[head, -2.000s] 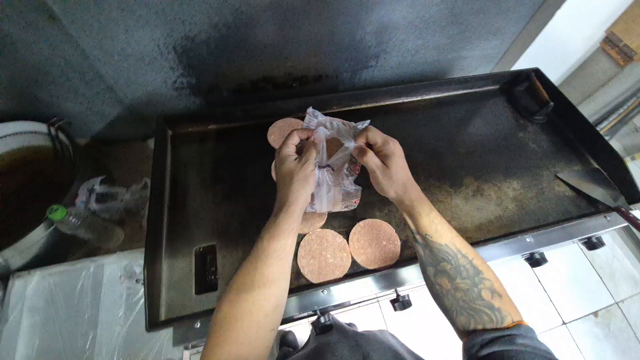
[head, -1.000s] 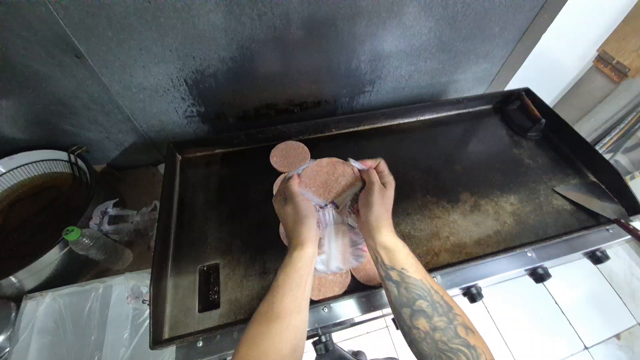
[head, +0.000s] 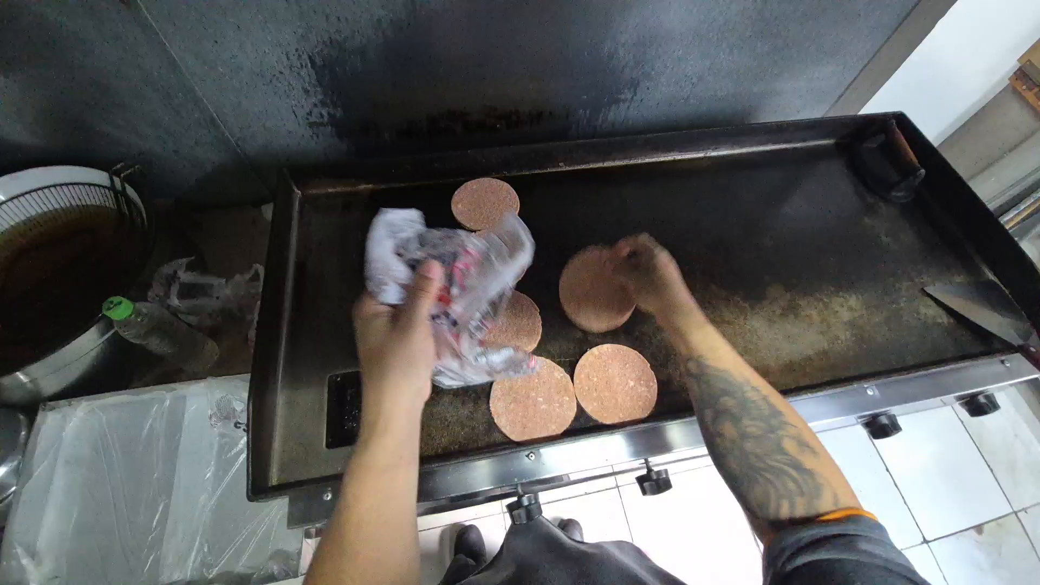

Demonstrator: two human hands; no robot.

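My left hand (head: 398, 341) grips a crumpled, printed clear plastic wrapper (head: 467, 284) above the left part of a black flat-top griddle (head: 780, 236). My right hand (head: 650, 272), blurred, has its fingers on the right edge of a round pink patty (head: 597, 290); whether the patty touches the steel cannot be told. Near the front edge lie two more patties, one (head: 533, 400) partly beside the wrapper and another (head: 615, 383) to its right. Another patty (head: 485, 203) lies toward the back, and one (head: 513, 323) is partly hidden by the wrapper.
A metal spatula (head: 979, 311) rests at the griddle's right end, with a dark block-like object (head: 890, 162) in the back right corner. To the left stand a pot of dark liquid (head: 65, 268), a green-capped bottle (head: 162, 333) and a plastic-covered surface (head: 138, 487). Knobs (head: 654, 479) line the front.
My hands, together one second ago around a patty and wrapper, are now apart. The wrapper has gone left with my left hand; my right hand is with a patty to the right.
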